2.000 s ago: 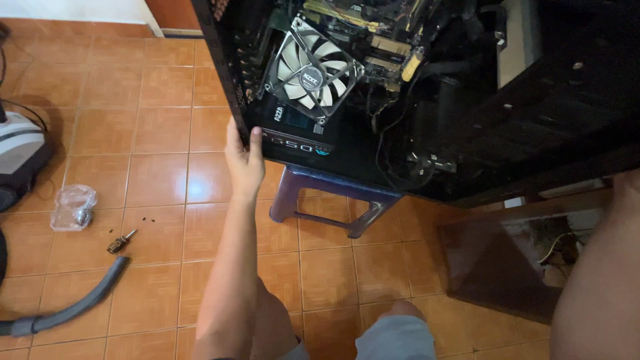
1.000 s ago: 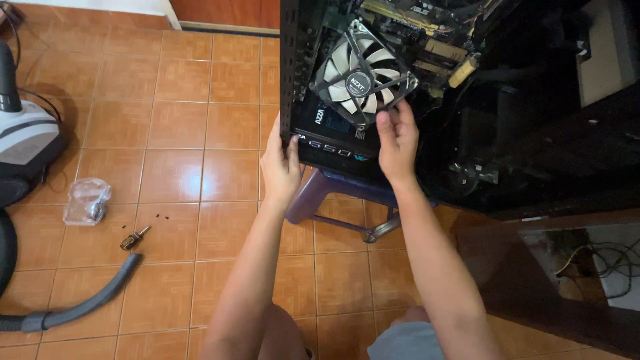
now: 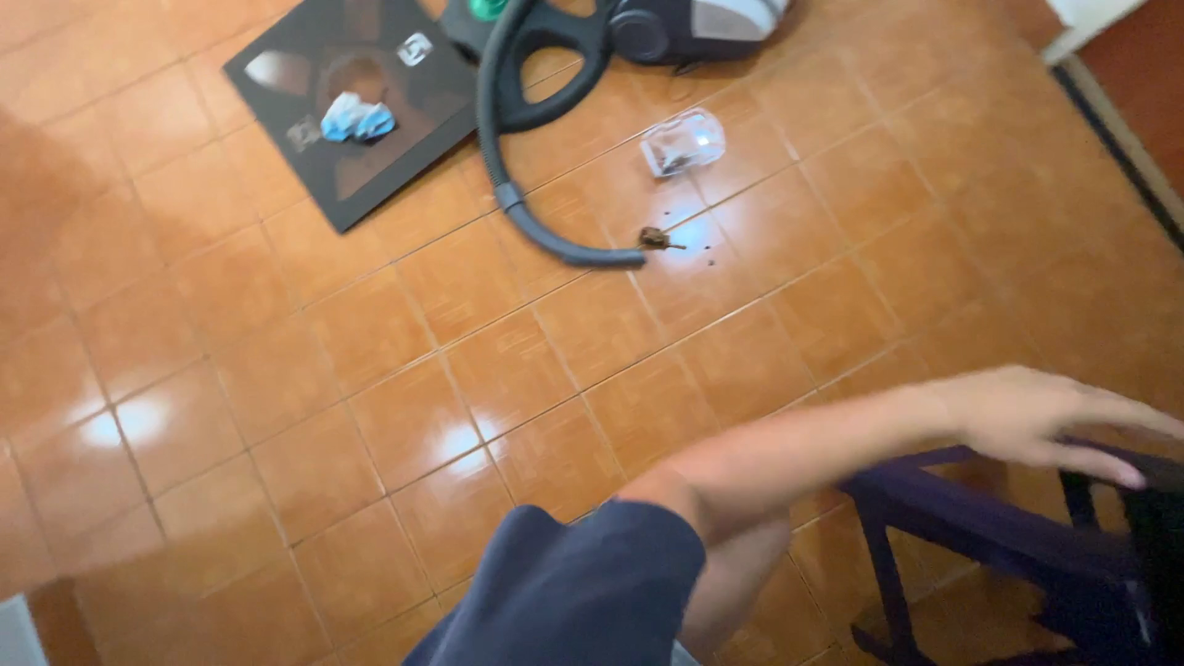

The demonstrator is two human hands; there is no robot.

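My left hand (image 3: 1054,421) reaches to the right edge, fingers extended and apart, above a dark purple plastic stool (image 3: 971,518). Its fingertips are beside the dark edge of the computer case (image 3: 1156,527), which is mostly cut off; whether they touch it is blurred. My right hand is out of view. On the tiled floor lie a small screwdriver (image 3: 655,239) with a brownish handle, a few tiny dark screws (image 3: 710,263) and a clear plastic container (image 3: 684,143) on its side with something small inside.
A grey vacuum hose (image 3: 555,242) curves over the floor from the vacuum cleaner (image 3: 694,28). To its left lies a dark flat panel (image 3: 370,176) with a crumpled blue and white cloth or mask (image 3: 356,118) on it. A door frame edge (image 3: 1101,28) stands at upper right.
The view has swung far to the left, so the case is now mostly out of frame. My right hand, at the case fan one second ago, is no longer seen. My left arm still reaches toward the case.
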